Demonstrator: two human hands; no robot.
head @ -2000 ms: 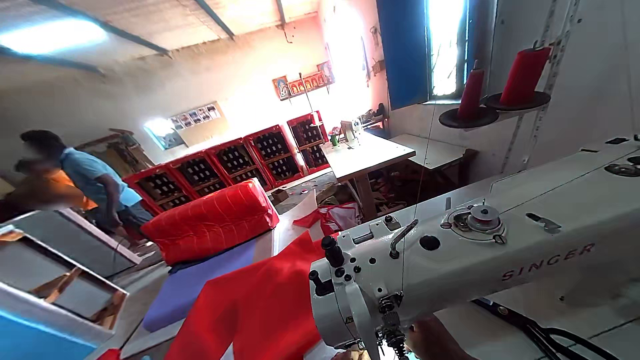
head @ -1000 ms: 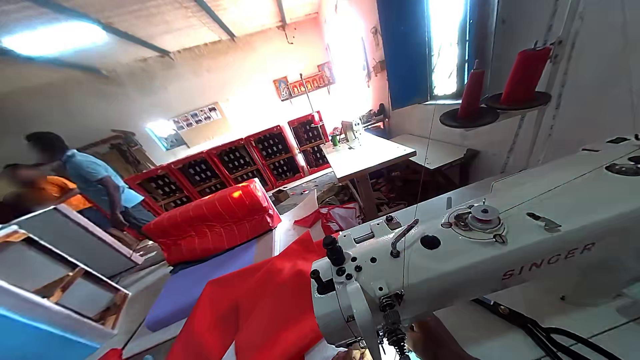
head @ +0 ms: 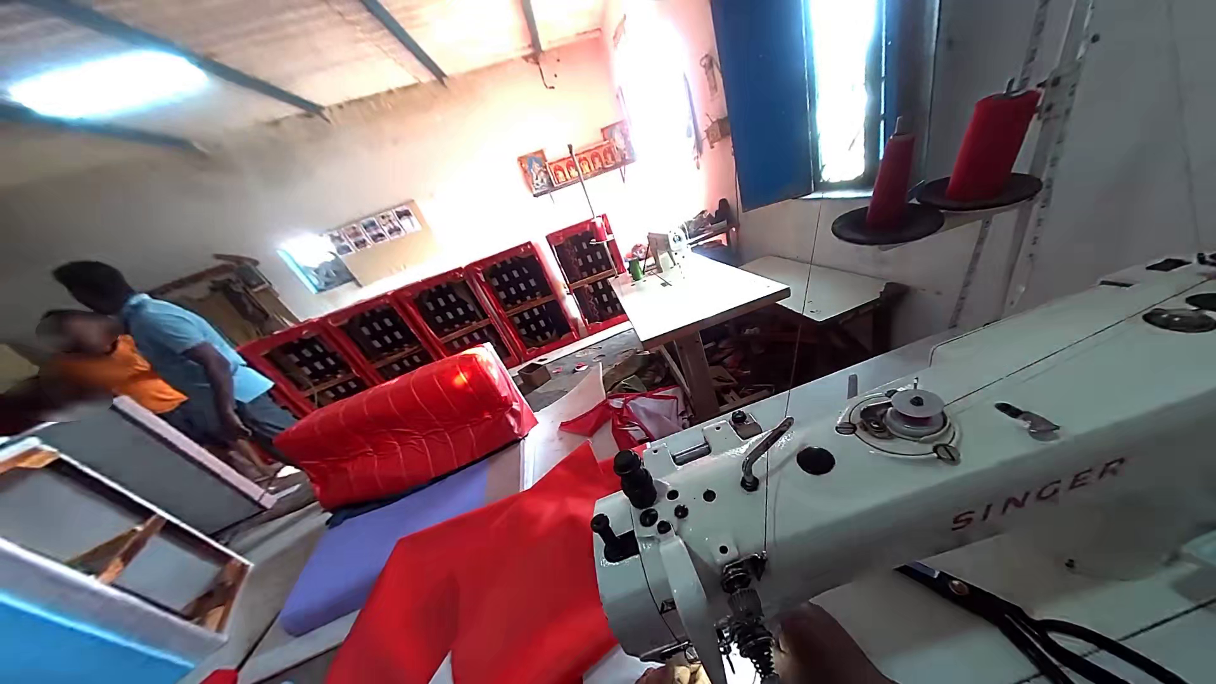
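Observation:
A white Singer sewing machine (head: pixel 855 475) fills the lower right, its needle area at the bottom edge. Red fabric (head: pixel 494 570) lies left of the machine head and runs out of view below it. My right hand (head: pixel 822 646) shows partly beside the needle and presser parts, right of the machine head; its fingers are hidden. A sliver of my left hand (head: pixel 674 674) seems to show under the head at the bottom edge, too little to tell its grip. Black-handled scissors (head: pixel 1007 608) rest on the white table behind the machine arm.
Red thread cones (head: pixel 988 142) stand on a holder at upper right. A red quilted cushion (head: pixel 408 423) sits on purple foam (head: pixel 380 551). Beyond are a white table (head: pixel 703 294) and red-edged frames (head: pixel 456 313). Two people (head: pixel 195 347) are at the left, near upholstered frames (head: pixel 123 541).
At the far left, the person in orange has shifted position, and the face is now turned more into view beside the person in blue. The machine and red fabric look much the same.

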